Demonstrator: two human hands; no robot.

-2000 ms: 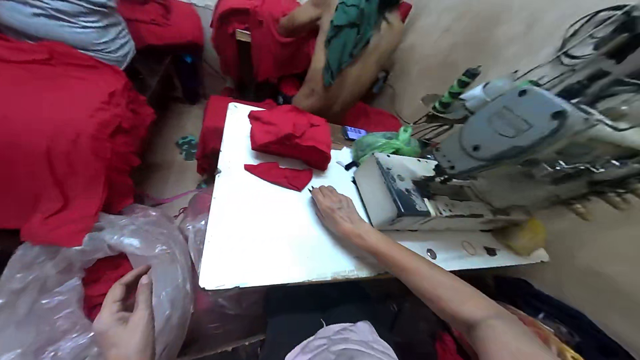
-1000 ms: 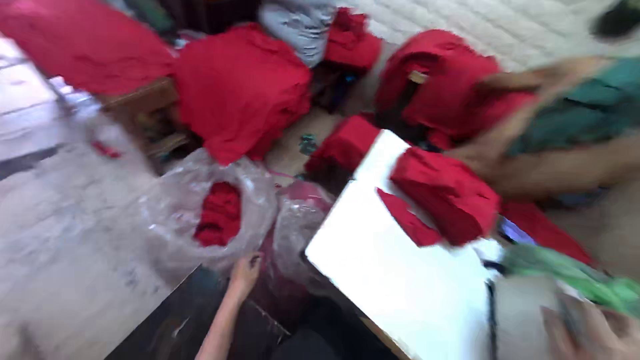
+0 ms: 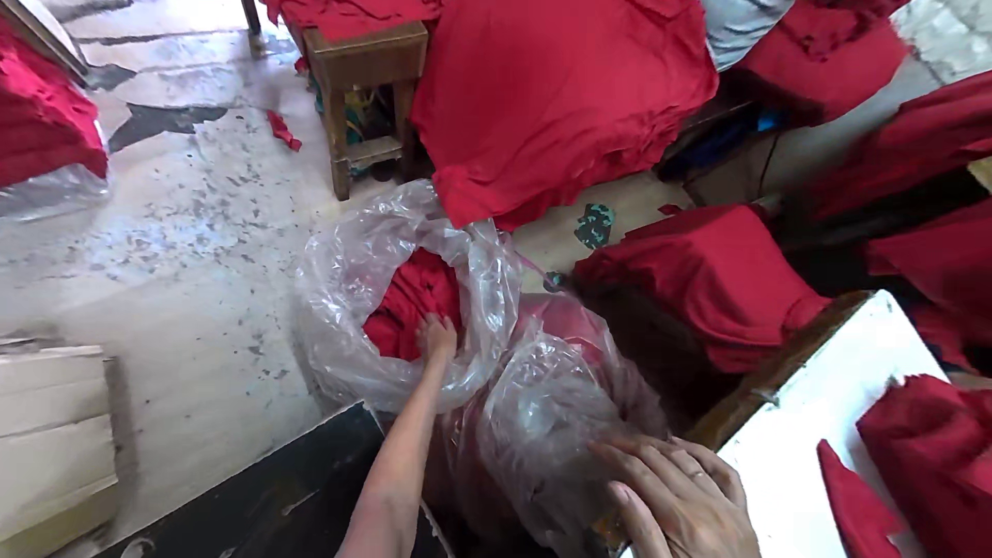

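My left hand (image 3: 438, 338) reaches into a clear plastic bag (image 3: 333, 310) and rests on the red fabric (image 3: 418, 287) inside; whether its fingers grip any cloth is unclear. My right hand (image 3: 678, 496) is at the lower right, between a second clear plastic bag (image 3: 542, 403) and the white sewing table (image 3: 837, 364). Its fingers are spread and nothing shows in them. A folded red fabric stack (image 3: 930, 442) lies on the table at the right edge, with a small red cloth piece (image 3: 852, 504) beside it.
A large red cloth pile (image 3: 566, 101) hangs down behind the bag, near a wooden stool (image 3: 368, 62). Red fabric (image 3: 705, 271) covers something beyond the table. A dark board (image 3: 310, 480) lies at lower left, cardboard (image 3: 54, 442) at far left. Part of a person's grey clothing (image 3: 744, 27) shows above.
The view has swung left. My left hand has moved from beside the bag's opening into it, onto the red fabric. My right hand has left the sewing machine's area.
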